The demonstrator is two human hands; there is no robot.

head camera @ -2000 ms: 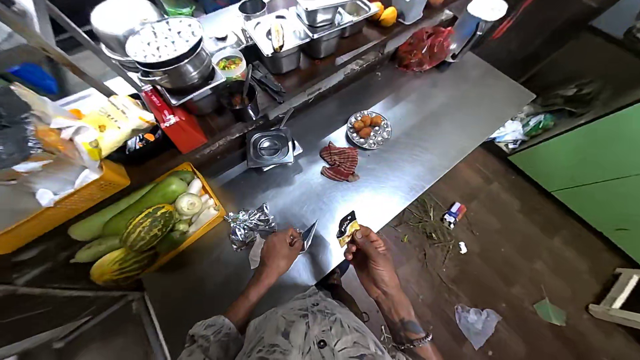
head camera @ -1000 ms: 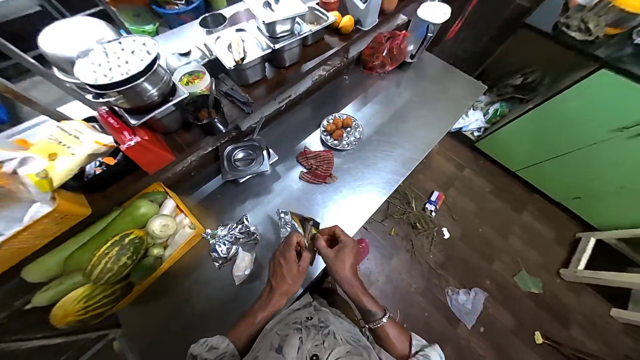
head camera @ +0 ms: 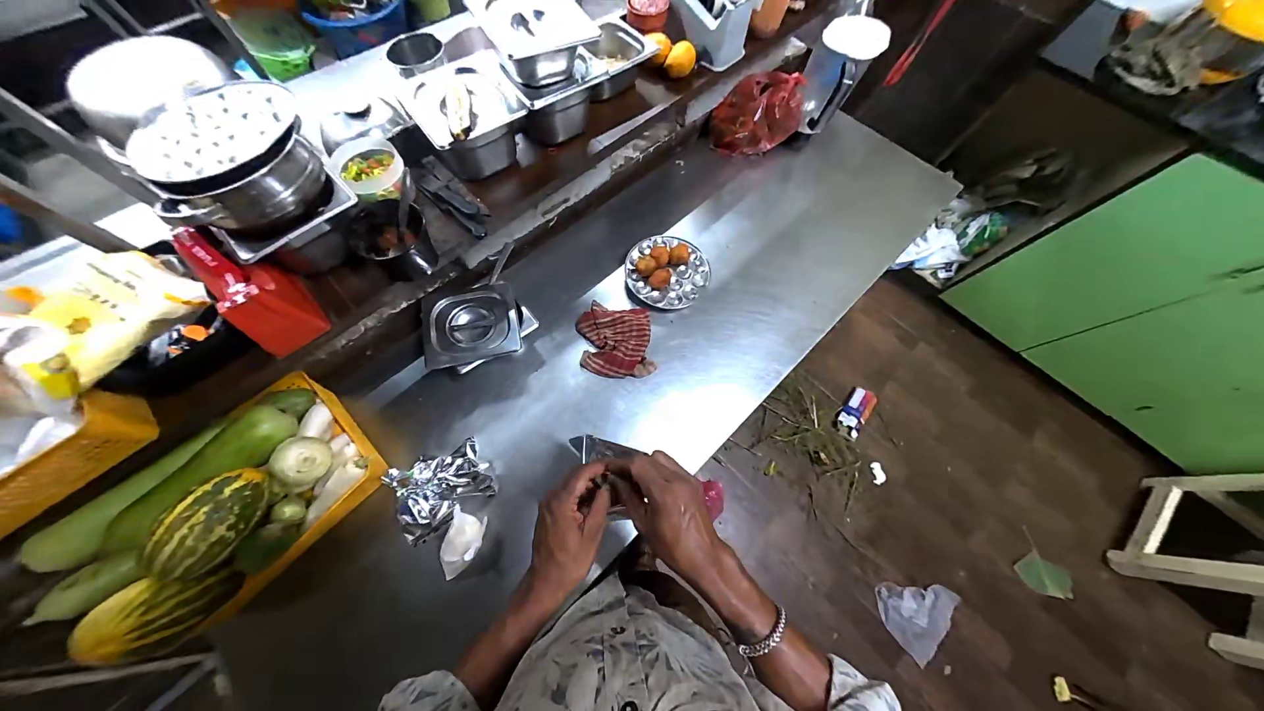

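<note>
Both hands meet over the near edge of the steel table. My left hand and my right hand pinch a small, shiny packet between their fingertips; most of it is hidden by the fingers. Left of them lie crumpled aluminium foil and a small white plastic bag. Beyond the hands a red striped cloth rests on the steel, and behind it is a round metal plate with several fried balls. A lidded steel container stands to the cloth's left.
A yellow crate of gourds and other vegetables is at the left. Pots and steel pans crowd the raised shelf. A red plastic bag and a metal jug stand at the far end. Litter and a white wooden frame are on the floor at right.
Two seconds ago the hands were apart, the left with a pointed shiny thing, the right with a black and yellow packet. They have come together. A white bag now shows beside the foil.
</note>
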